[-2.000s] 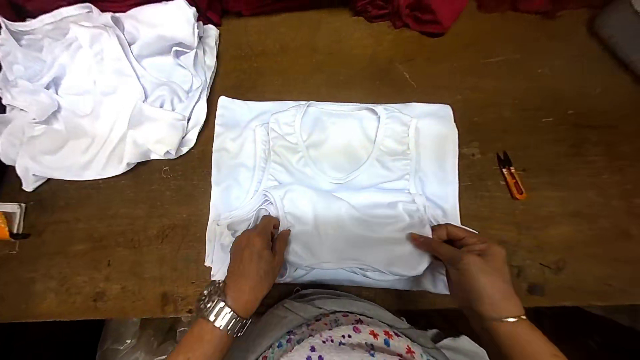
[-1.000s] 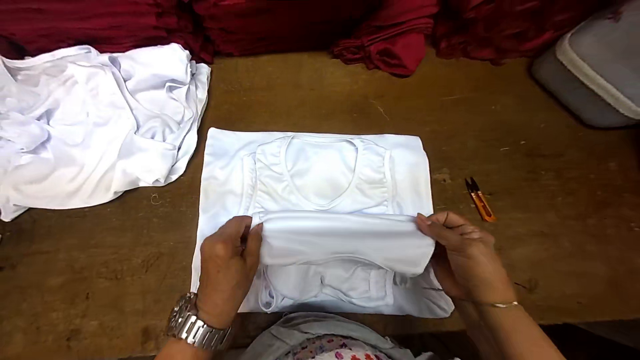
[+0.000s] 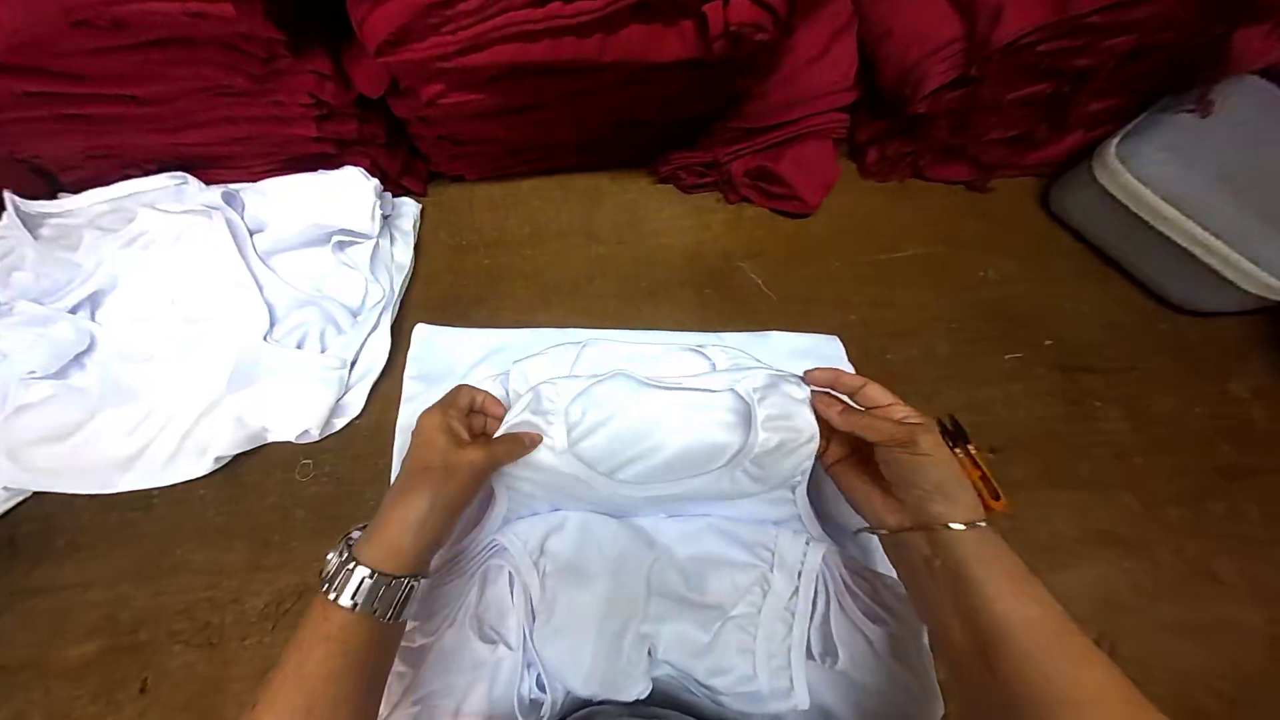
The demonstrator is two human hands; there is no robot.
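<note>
A white sleeveless garment (image 3: 660, 430) with a round neckline is held between my two hands, above other white garments (image 3: 610, 590) layered on a flat white cloth (image 3: 620, 337). My left hand (image 3: 450, 455) pinches its left edge between thumb and fingers; a metal-band watch is on that wrist. On the opposite side, my right hand (image 3: 880, 445) grips the upper right corner, the fingertips partly behind the fabric. Orange-handled thread snips (image 3: 975, 465) lie on the wooden table just beyond my right hand, partly hidden by it.
A rumpled pile of white garments (image 3: 190, 330) lies at the left on the wooden table (image 3: 600, 240). Stacks of dark red fabric (image 3: 560, 100) line the back edge. A grey case or container (image 3: 1190, 200) stands at the back right.
Two seconds ago both hands were low on the garment as it lay flat; one second ago its lower part was being folded up. Now its neckline part is lifted in both hands. The view has shifted.
</note>
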